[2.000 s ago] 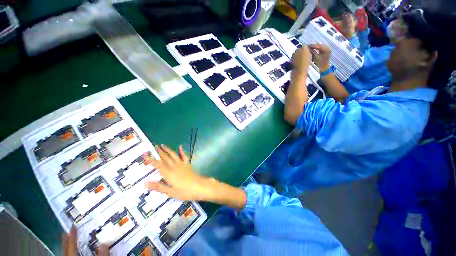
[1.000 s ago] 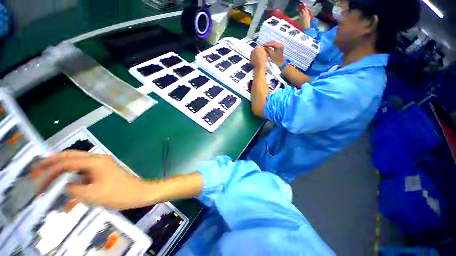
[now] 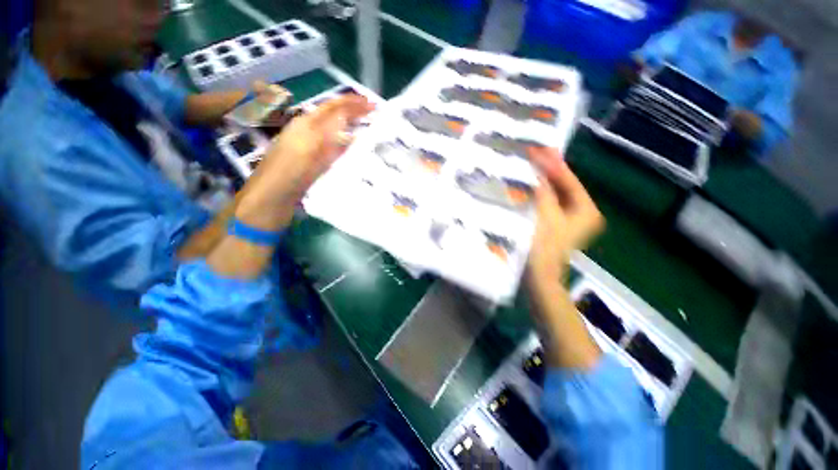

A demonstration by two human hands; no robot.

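Observation:
A white tray (image 3: 363, 188) of silver-grey parts with orange patches is held up above the bench, tilted. My left hand (image 3: 317, 138), with a blue wrist strap, holds its left edge. My right hand (image 3: 562, 216) holds its right edge, fingers at the rim. Some parts are washed out by glare. Below, a white tray (image 3: 678, 353) with black-faced parts lies on the green mat, partly hidden by my right forearm and sleeve.
A grey-brown sheet (image 3: 432, 340) lies left of the lower tray. At left, a worker (image 3: 73, 174) handles a part beside a tray stack (image 3: 262, 62). At upper right, another worker holds dark panels (image 3: 666, 124). A translucent strip (image 3: 763, 367) lies at right.
The view has swung left along the bench. The tray of silver-grey parts, first lying on the bench, has been lifted off the tray of black-faced parts and carried over, now in both hands.

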